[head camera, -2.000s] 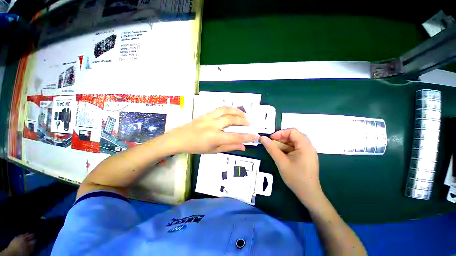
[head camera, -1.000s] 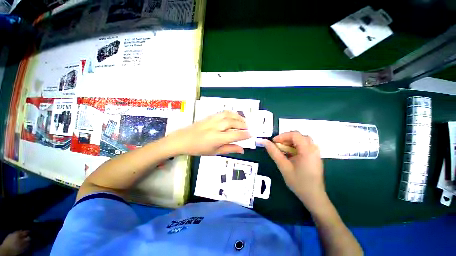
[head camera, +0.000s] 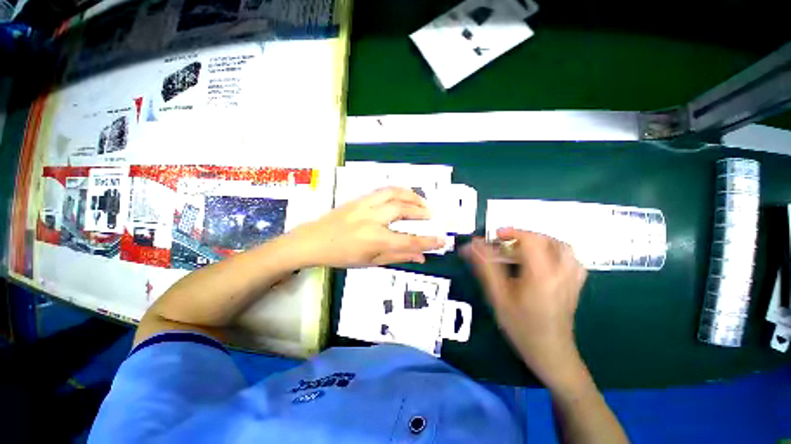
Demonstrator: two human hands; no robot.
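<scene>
A white hang-tab box (head camera: pixel 462 208) lies flat on the dark green bench, its tab to the right. My left hand (head camera: pixel 382 230) lies over it, fingers on its face, and covers much of its print. My right hand (head camera: pixel 529 277) is blurred, just right of the box and off it, over the left end of the sticker sheet (head camera: pixel 590 232). A small tan stick (head camera: pixel 508 246) shows at its curled fingers; whether a sticker is there cannot be told. A second hang-tab box (head camera: pixel 395 308) lies flat below, nearer my body.
The large printed sheet (head camera: pixel 251 113) with its yellow edge is at left. A curled label strip (head camera: pixel 733 251) and partly cut-off boxes (head camera: pixel 779 303) are at right. Beyond the metal rail (head camera: pixel 503 127), another box (head camera: pixel 473 39) lies on the green belt. A slanted post (head camera: pixel 746 91) stands upper right.
My right hand has moved a little right, away from the box's tab, and is now blurred. My left hand has stayed on the box. The box on the belt has moved left.
</scene>
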